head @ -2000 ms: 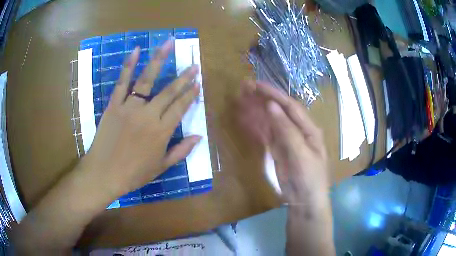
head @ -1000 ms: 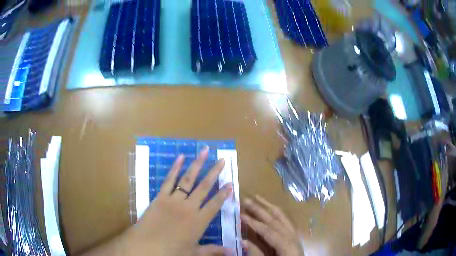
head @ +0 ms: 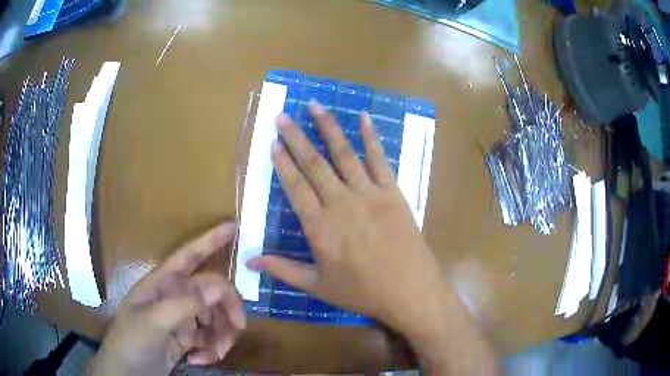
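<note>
The blue solar cell string (head: 352, 301) lies flat in the middle of the bench, slightly tilted, with a white strip (head: 262, 169) along its left edge and another (head: 416, 158) along its right edge. My right hand (head: 352, 220) lies flat on the string, fingers spread, the thumb on the left strip; it hides much of the cells. My left hand (head: 180, 301) is at the lower left, fingers curled and the index fingertip at the string's left edge. Thin bus ribbon (head: 243, 161) runs just outside that edge. No object shows in my left hand.
A straight ribbon bundle (head: 35, 191) and white strips (head: 82, 191) lie on the left. A messy ribbon heap (head: 536, 161), more white strips (head: 579, 242) and a grey round pot (head: 599, 66) stand on the right. A glass sheet (head: 485, 22) is at the far side.
My left hand has left the string's top and moved to its left edge. My right hand has moved from the right edge onto the string. The camera view has shifted.
</note>
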